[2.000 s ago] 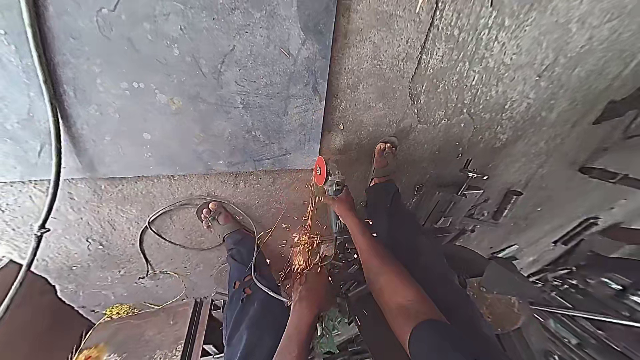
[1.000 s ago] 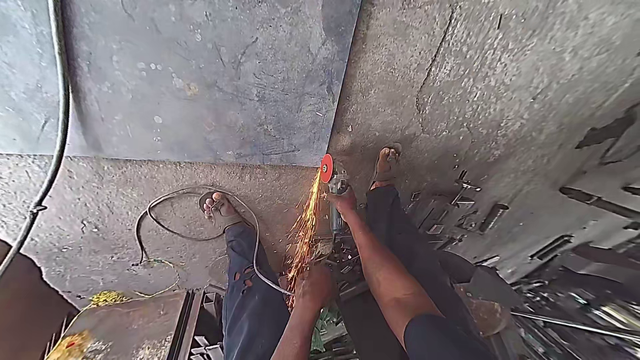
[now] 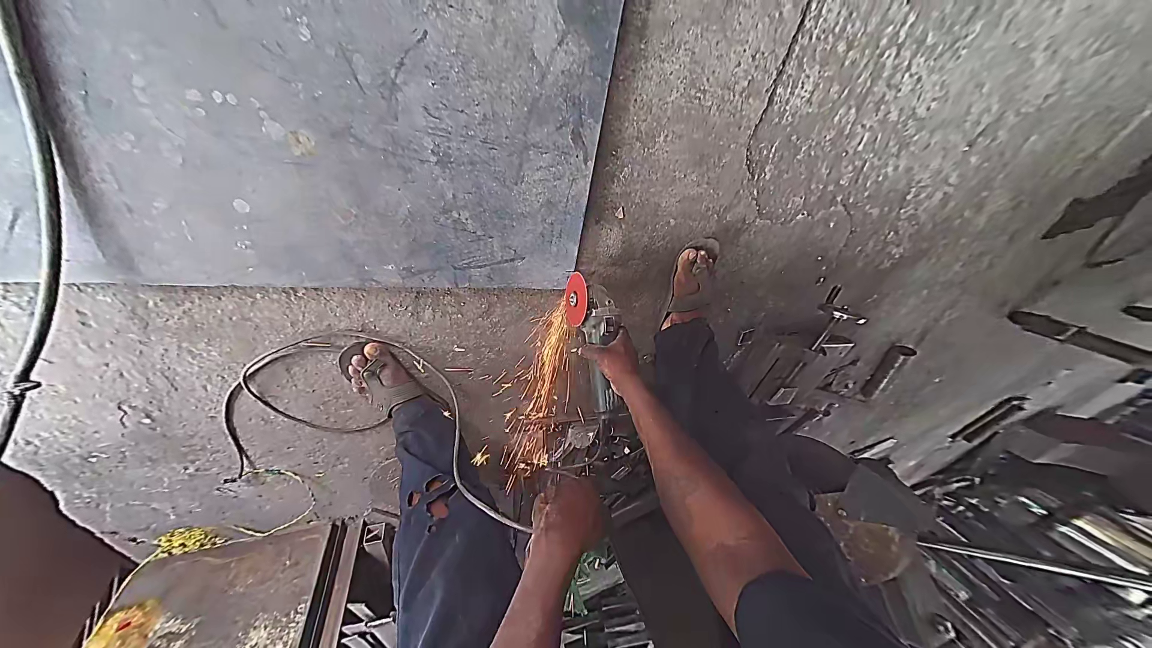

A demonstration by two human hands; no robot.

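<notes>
My right hand [image 3: 616,358] grips the body of an angle grinder [image 3: 601,328] near its head. The grinder's red disc [image 3: 576,300] stands at the near right corner of a grey metal sheet [image 3: 360,162], and orange sparks [image 3: 544,387] stream from it toward me. My left hand [image 3: 569,515] is a closed fist below the sparks, near the rear of the grinder and the grey cable [image 3: 457,432]; what lies inside its fingers is hidden.
My sandalled feet [image 3: 382,373] [image 3: 693,274] stand either side of the grinder. The cable loops around my left foot. Metal offcuts [image 3: 886,371] lie at right, scrap bars [image 3: 1035,558] at lower right. A thick cable [image 3: 45,198] crosses the left side.
The sparks continue from the disc, in a stream of changing shape. My right hand stays on the grinder, and my left hand stays low beside the cable.
</notes>
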